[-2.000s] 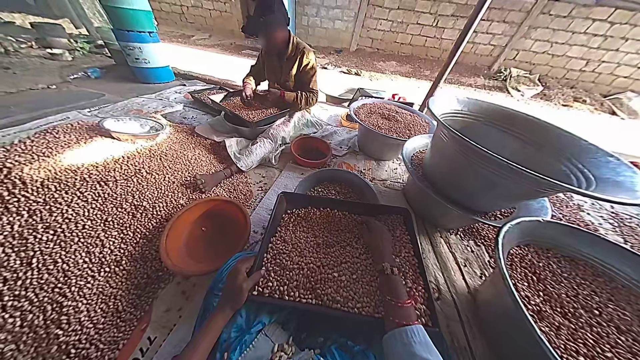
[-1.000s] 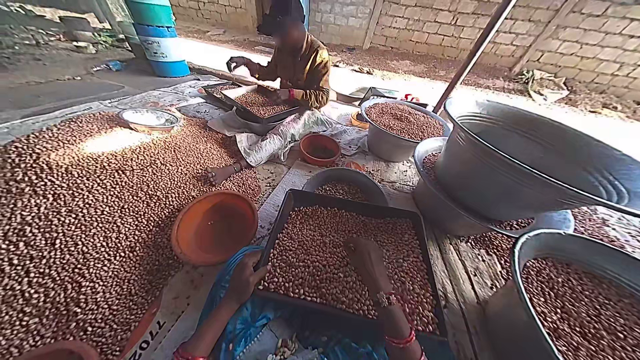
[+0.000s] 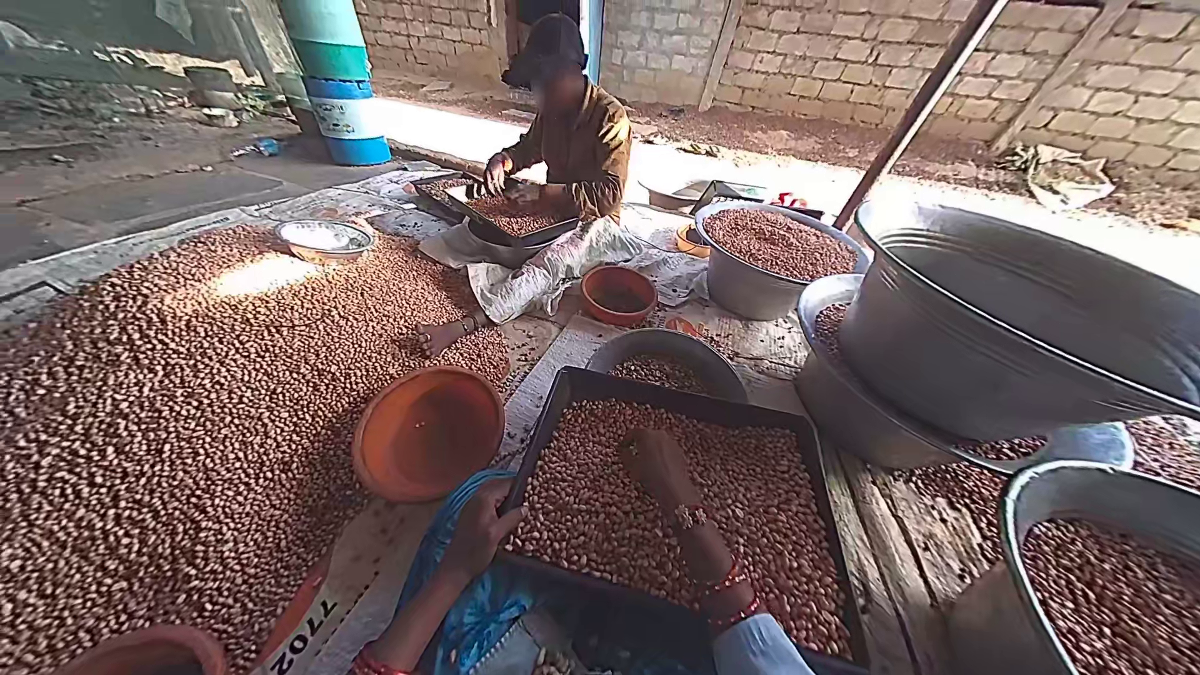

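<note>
A black rectangular tray (image 3: 553, 574) full of small brown nuts or seeds (image 3: 769, 506) lies in front of me, its near edge over blue cloth. My left hand (image 3: 483, 530) holds the tray's left rim at the near corner, thumb on the edge. My right hand (image 3: 659, 466) is down among the nuts in the upper middle of the tray, fingertips partly hidden; whether it grips any cannot be told. Left of the tray lies a tilted orange bowl (image 3: 428, 433). Just beyond the tray is a grey metal basin (image 3: 727, 375) with some nuts inside.
A large nut heap (image 3: 206, 422) spreads at left, with a metal dish (image 3: 323, 241) on it. Opposite, a person (image 3: 572, 141) sits with another tray (image 3: 525, 230). A small red-brown bowl (image 3: 619, 295), nut-filled basins (image 3: 769, 281) and a big metal tub (image 3: 994, 319) stand beyond and right.
My right hand has moved from the tray's right side to its upper middle. The other person's raised hand has come down to their tray.
</note>
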